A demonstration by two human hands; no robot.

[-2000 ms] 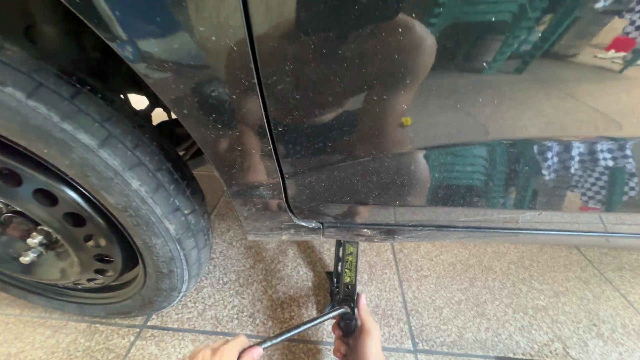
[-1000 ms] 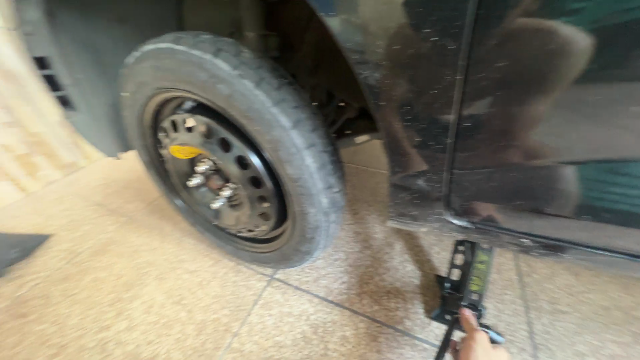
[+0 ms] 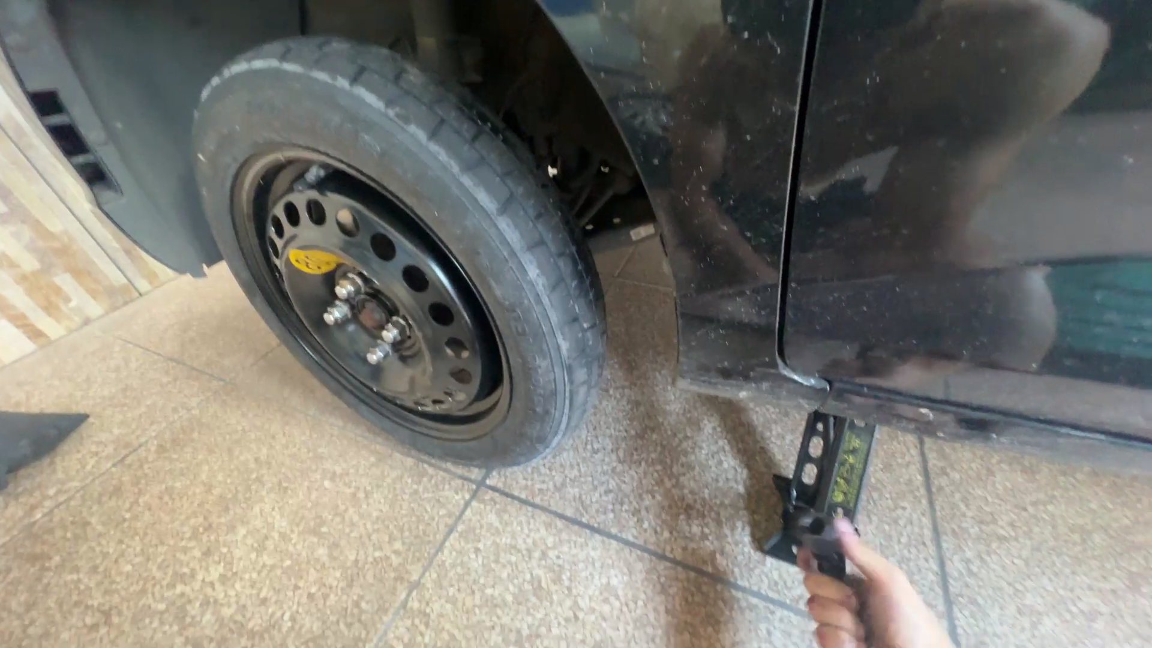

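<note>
At the lower right, my right hand point(image 3: 868, 589) is closed around a dark jack handle point(image 3: 862, 612) at the jack's near end, with its thumb on top. The black car jack point(image 3: 832, 463), which bears yellow writing, stands at a slant on the floor under the sill of a dark car point(image 3: 918, 409). To the left is the car's wheel point(image 3: 540, 306), a black steel rim with several silver lug nuts point(image 3: 393, 329) and a yellow sticker point(image 3: 313, 261). The tyre's underside is near the floor; whether it touches is unclear. My left hand is not in view.
The tiled floor point(image 3: 252, 504) runs under the car. A dark flat piece point(image 3: 36, 441) lies at the left edge, below a wood-patterned wall point(image 3: 54, 234). The car's door point(image 3: 972, 225) rises above the jack.
The view has swung left, so the whole wheel now shows. My left hand, on the jack's handle two seconds ago, is out of view. My right hand remains at the jack.
</note>
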